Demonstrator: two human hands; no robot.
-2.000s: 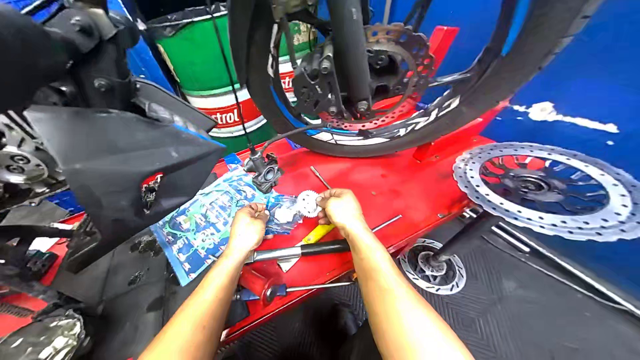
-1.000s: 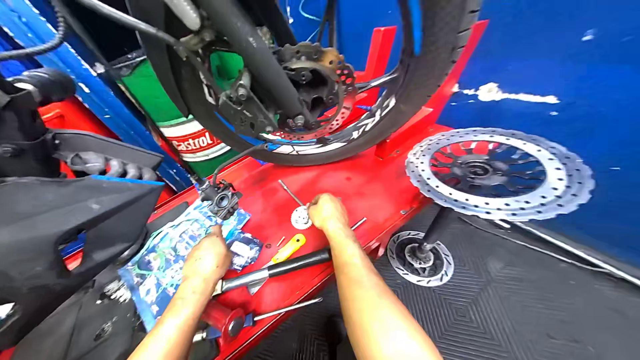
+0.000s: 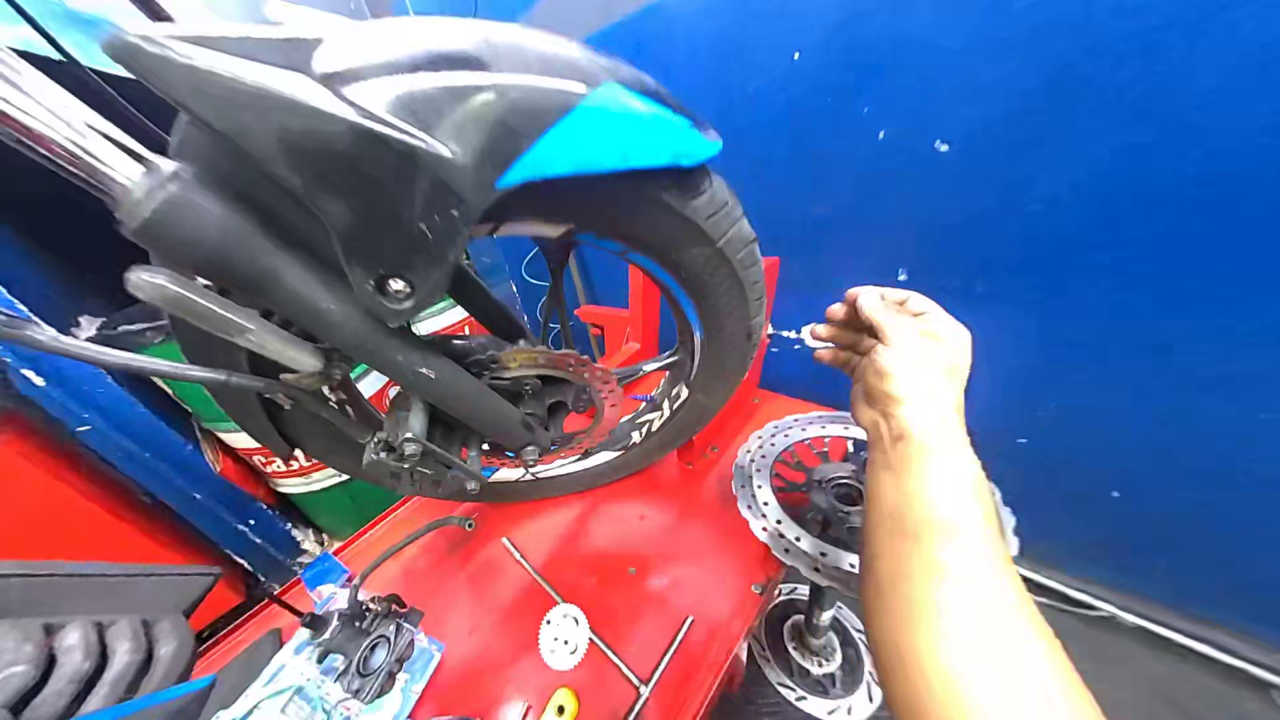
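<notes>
My right hand [image 3: 905, 350] is raised at the right in front of the blue wall, fingers curled; whether something small is between them cannot be told. My left hand is out of view. Below lie a small toothed metal disc [image 3: 564, 637] over a thin metal rod [image 3: 620, 664] and a second rod [image 3: 662, 668] on the red platform. A brake caliper [image 3: 372, 650] rests on a blue printed sheet [image 3: 275, 688]. The motorcycle's front wheel [image 3: 735, 260] stands at the middle, with its brake disc [image 3: 600, 385] and black fork leg [image 3: 330, 290].
A large perforated brake disc [image 3: 765, 480] is partly behind my right forearm, with a smaller disc [image 3: 865, 665] below it. A green, white and red drum [image 3: 335, 500] stands behind the wheel. Near the bottom edge lies a yellow-handled object [image 3: 562, 703].
The view has swung up and right. My right hand has left the small disc and rod and risen in front of the wall. My left hand, earlier at the blue sheet, has left the view.
</notes>
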